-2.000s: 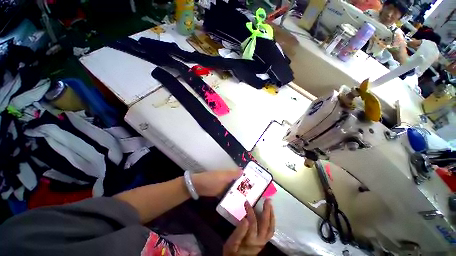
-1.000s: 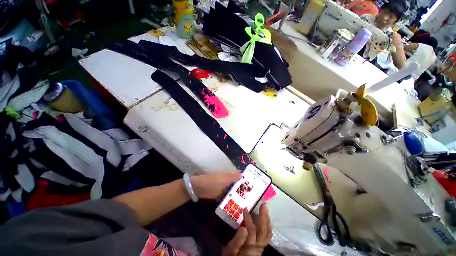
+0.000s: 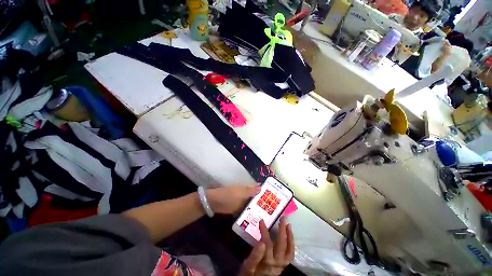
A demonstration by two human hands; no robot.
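My left hand (image 3: 233, 199), with a pale bracelet at the wrist, holds a white-edged smartphone (image 3: 268, 201) by its left side, over the table's front edge. The screen is lit, with a red block of pictures. My right hand (image 3: 271, 249) is bare, its fingers spread at the phone's lower right, one fingertip over the screen. A black strip with pink specks (image 3: 216, 126) lies on the table, its near end under the phone. A second strip with a bright pink end (image 3: 233, 112) lies behind it.
The sewing machine (image 3: 345, 129) stands right, with a yellow propeller-shaped part (image 3: 397, 114) on top. Black-handled scissors (image 3: 356, 226) lie beside it. A dark bundle with a neon green tie (image 3: 277, 41) lies at the far edge. Black and white pieces (image 3: 81, 156) are heaped left. A person (image 3: 419, 16) sits behind.
The phone's screen picture has changed, with the red block now higher up. My right fingers have shifted slightly over the phone. The person behind has moved an arm.
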